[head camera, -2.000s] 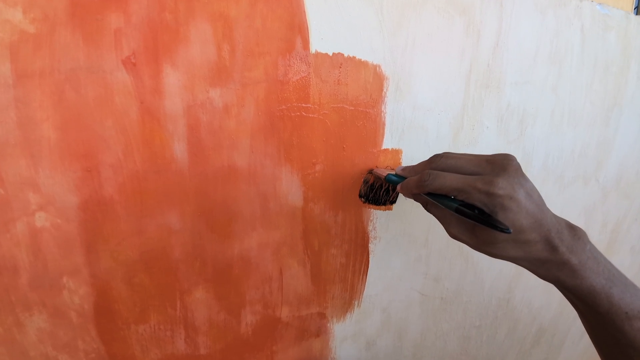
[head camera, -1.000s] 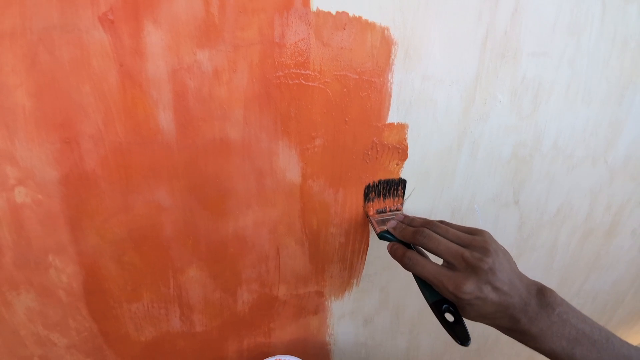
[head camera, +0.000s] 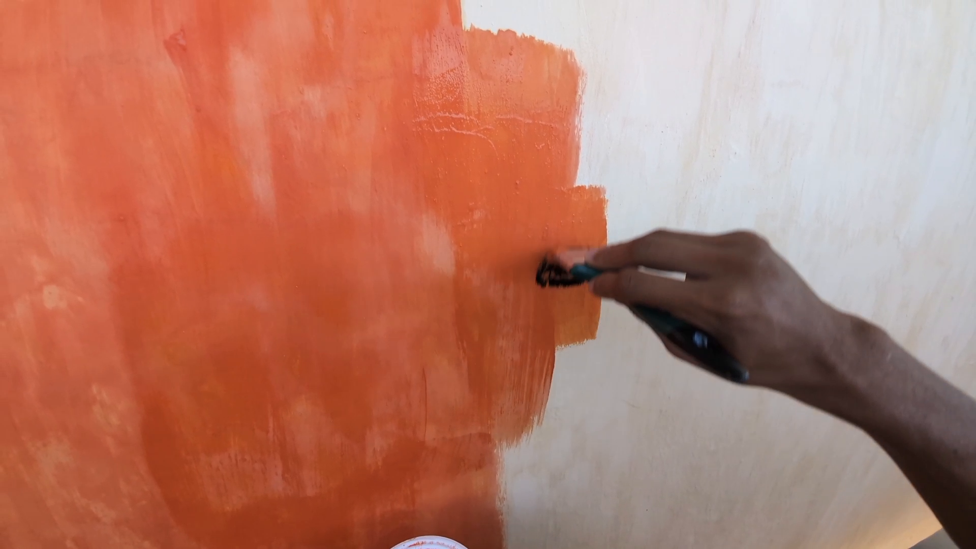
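Note:
My right hand (head camera: 709, 297) comes in from the lower right and grips a flat paintbrush (head camera: 686, 339) near its bristle end, the dark handle slanting down under the palm. The dark bristles (head camera: 557, 272), blurred and streaked with orange, lie against the wall on orange paint (head camera: 488, 191), just inside its ragged right edge. Beyond that edge the wall is off-white (head camera: 762, 137). My left hand is out of the frame.
A white rounded rim (head camera: 428, 543), stained with orange, pokes in at the bottom edge. Orange paint of uneven depth covers the left part of the wall. A lighter, yellowish patch (head camera: 915, 530) shows at the lower right corner.
The small orange patch at the paint's right edge has grown downward. My right hand has turned the brush from bristles up, a second ago, to bristles pointing left.

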